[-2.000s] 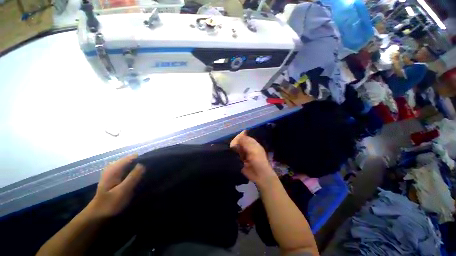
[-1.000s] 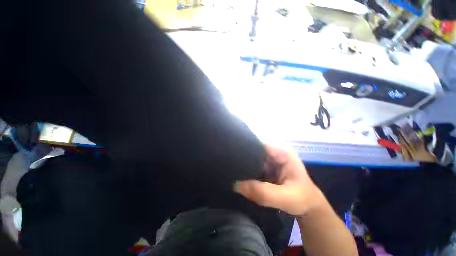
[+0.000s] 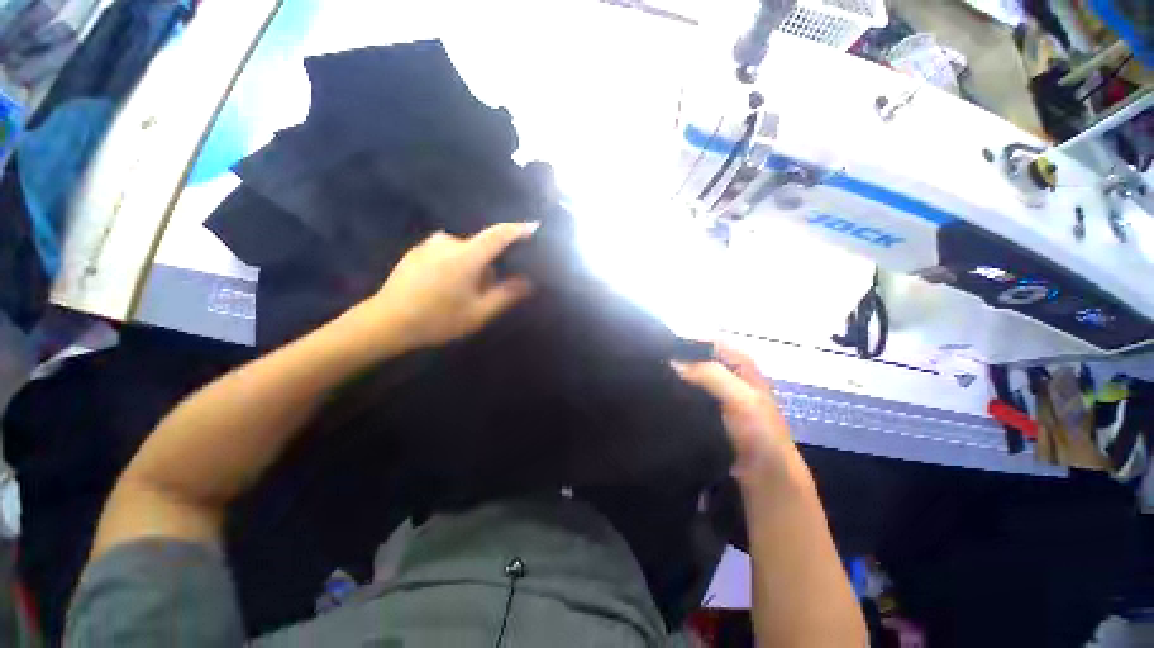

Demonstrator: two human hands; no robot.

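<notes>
Black garment pieces (image 3: 392, 190) lie spread over the left part of the white table and hang over its front edge towards my lap. My left hand (image 3: 462, 289) lies on the black cloth with its fingers apart; whether it pinches any cloth cannot be told. My right hand (image 3: 734, 395) grips the right edge of the black cloth between thumb and fingers, at the table's front edge. The white Jack sewing machine (image 3: 886, 215) stands to the right of the cloth. Its needle area is washed out by the lamp.
Black-handled snips (image 3: 868, 322) are under the machine arm. A ruler strip (image 3: 886, 424) runs along the front edge. A red-handled tool (image 3: 1011, 417) lies among tools at the right end. A white plastic basket (image 3: 829, 18) is behind the machine. Cloth lies beyond the table's left end.
The black cloth has come down from the raised position at the left onto the table. My left hand has come into view on it. The view has shifted left, and the machine appears further right.
</notes>
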